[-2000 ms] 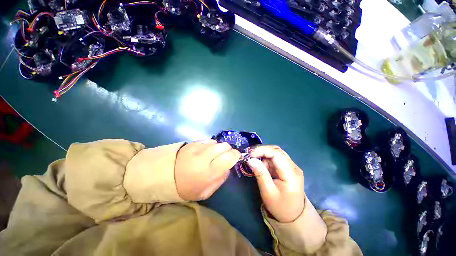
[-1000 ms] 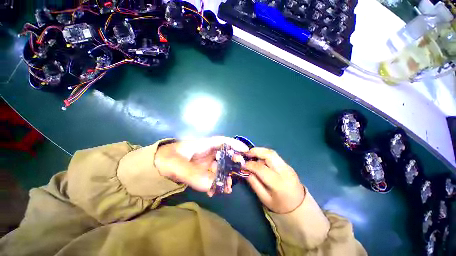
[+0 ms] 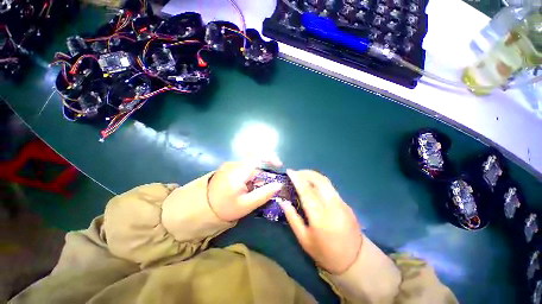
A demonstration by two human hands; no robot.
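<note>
A black camera front unit [image 3: 273,209] with a circuit board in it is held low over the green mat, in front of my body. My left hand [image 3: 240,193] grips it from the left, its thumb lying across the board. My right hand [image 3: 321,217] holds it from the right, with fingers over its top and right side. The hands cover most of the unit, and its wires are largely hidden.
Units with loose wires [image 3: 128,71] lie clustered at upper left. Separate units with silvery backs [image 3: 463,199] stand at right. A black tray [image 3: 350,53] bears a blue-handled tool [image 3: 336,31]. A clear bottle [image 3: 505,53] is at upper right; red plastic [image 3: 41,166] is at lower left.
The board, held on edge at my left fingers a second ago, now lies flatter in the unit between both hands. My right fingers have moved over it. The whole view has shifted slightly.
</note>
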